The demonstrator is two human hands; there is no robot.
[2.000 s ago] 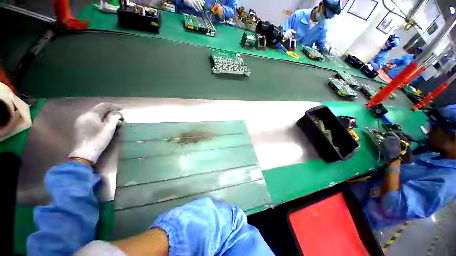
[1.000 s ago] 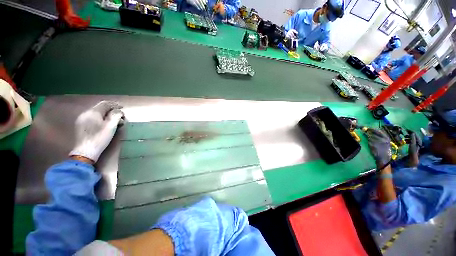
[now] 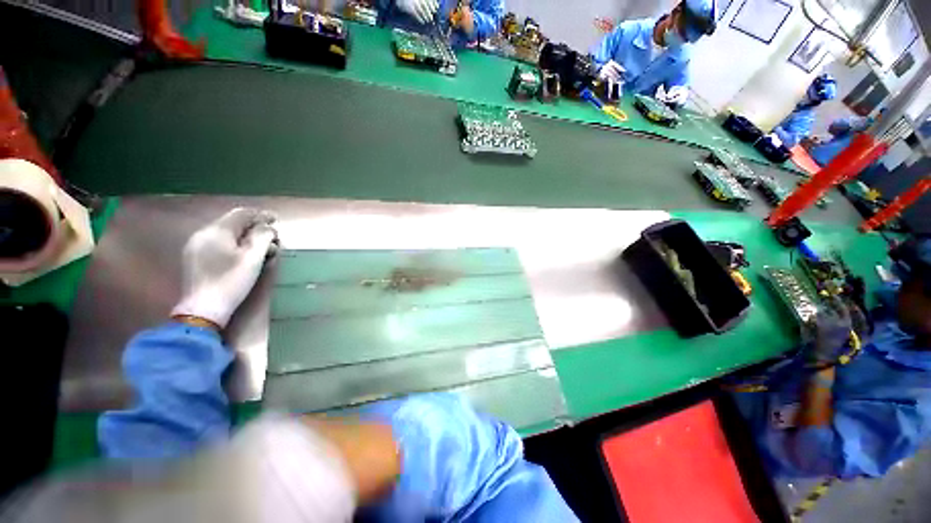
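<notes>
My left hand (image 3: 227, 264), in a white knit glove, rests with curled fingers on the shiny metal plate (image 3: 133, 306), beside the upper left corner of the green mat (image 3: 408, 317). Whether its fingers hold anything small cannot be told. My right hand (image 3: 291, 472), also in a white glove, is blurred at the bottom left, below my left sleeve. My right forearm crosses over the mat's lower edge. The right fingers are too blurred to read. The mat has parallel lines and a brown stain.
A circuit board (image 3: 495, 133) lies on the dark green conveyor belt (image 3: 306, 133); more boards lie farther right. A black bin (image 3: 686, 278) with pale items stands right of the mat. A tape roll (image 3: 36, 223) is at left, a red sheet (image 3: 679, 465) lower right. A person works at right.
My right hand has risen into view from the bottom edge and is blurred. My left hand keeps its place by the mat. The whole view has shifted slightly. The person at right has moved their hands.
</notes>
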